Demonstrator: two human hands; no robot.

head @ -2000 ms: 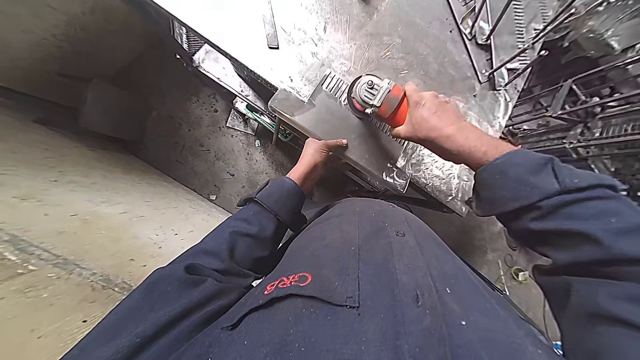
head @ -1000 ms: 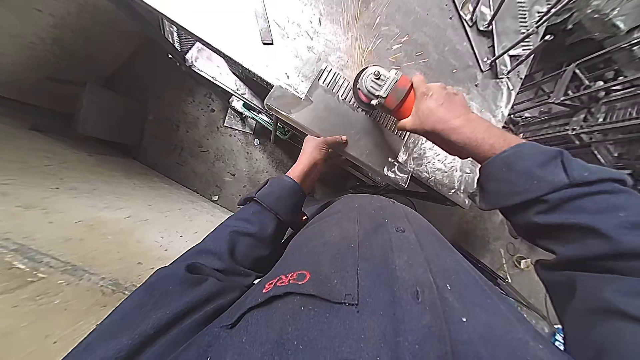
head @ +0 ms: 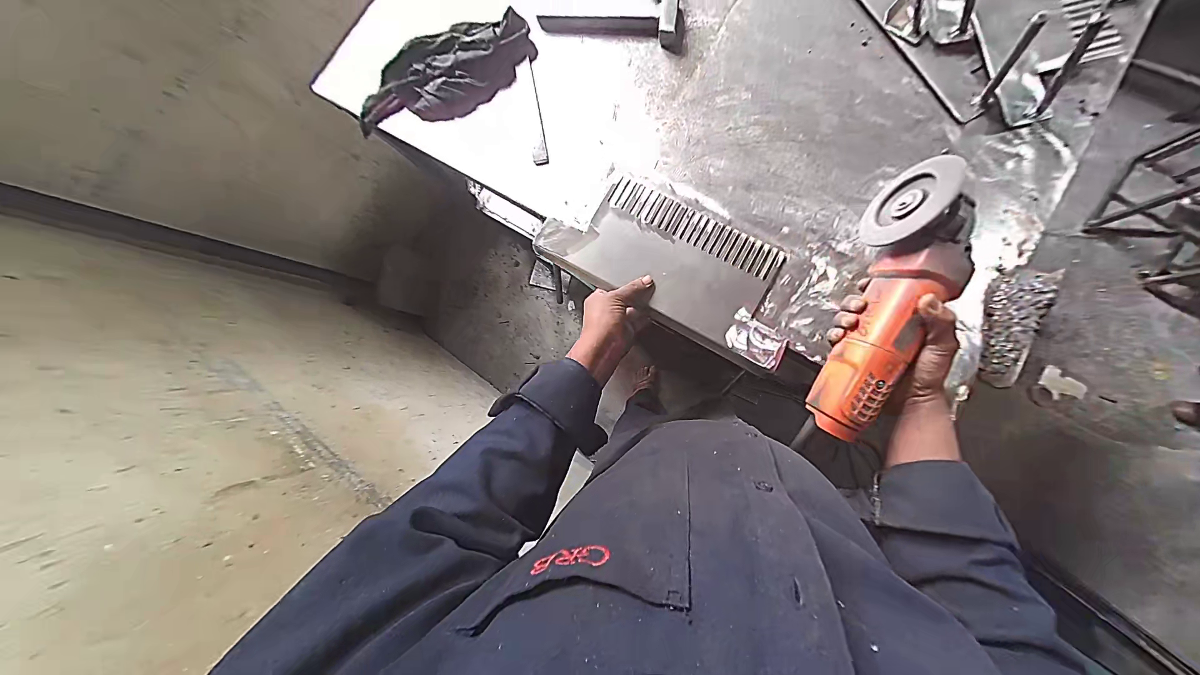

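Note:
My left hand (head: 614,323) grips the near edge of a bent sheet-metal part (head: 689,286), thumb on top and fingers hidden below. A row of narrow slots runs along the part's far side. The part lies at the near edge of a metal worktable (head: 750,94). To the right, my right hand (head: 923,361) is closed around the body of an orange angle grinder (head: 872,347). Its grey disc (head: 911,202) faces up, clear of the slotted part. A crumpled piece of plastic film (head: 756,339) lies at the part's right corner.
A dark cloth (head: 450,70) and a thin metal strip (head: 538,117) lie on the table's far left. Metal bars (head: 600,24) rest at the back. Welded metal pieces with rods (head: 1017,70) stand at the far right, and a metal rack (head: 1162,197) is beyond them.
My right hand has moved the grinder off the slotted part to the right and turned it disc up. Sparks seen one second ago are gone. My left hand still holds the part.

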